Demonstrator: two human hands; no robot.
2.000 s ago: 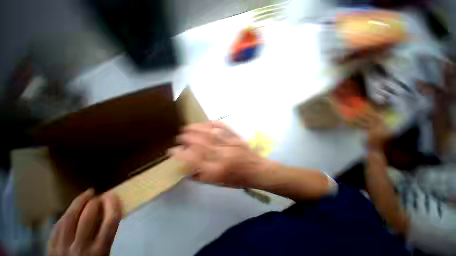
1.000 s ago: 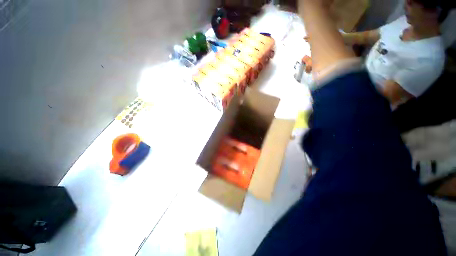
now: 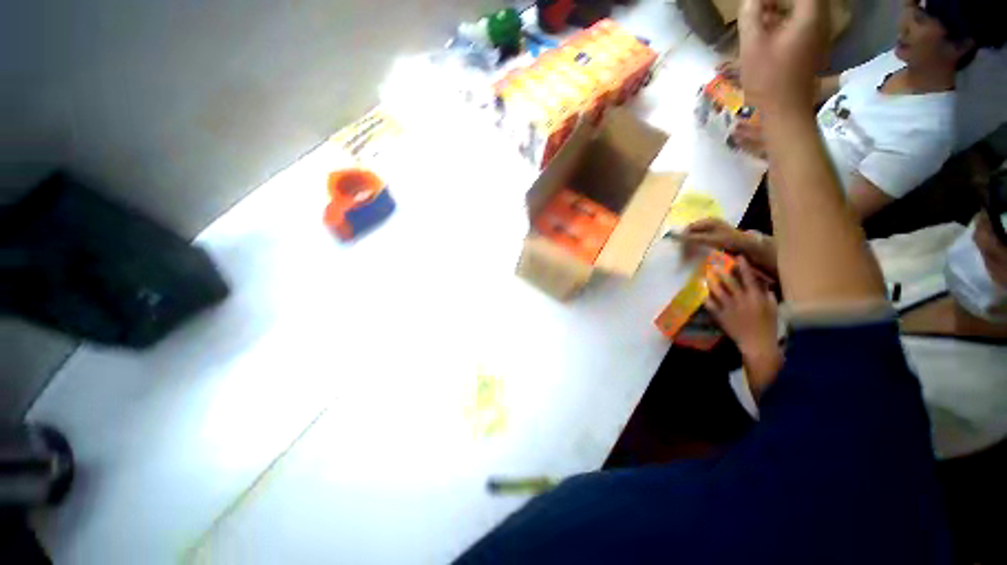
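Observation:
My right hand (image 3: 782, 44) is raised at the top right, partly cut off by the frame edge. Its fingers look curled; whether it holds anything is unclear. My left hand is out of view. Below and left of my right hand, an open brown carton (image 3: 643, 226) stands on the white bench (image 3: 420, 331) with orange retail boxes (image 3: 576, 224) inside. A slim yellow-green cutter (image 3: 522, 484) lies near my dark blue sleeve.
A row of orange retail boxes (image 3: 580, 72) stands behind the carton. An orange and blue dispenser (image 3: 357, 204) is at the back. Yellow slips (image 3: 487, 405) lie nearer. At right, another person's hands hold a retail box (image 3: 698, 304); a person in white (image 3: 900, 127) sits beyond.
The large dark-interior carton that both my hands touched two seconds ago is out of view. My left hand is gone from view. My right hand is now raised; the view has shifted along the bench.

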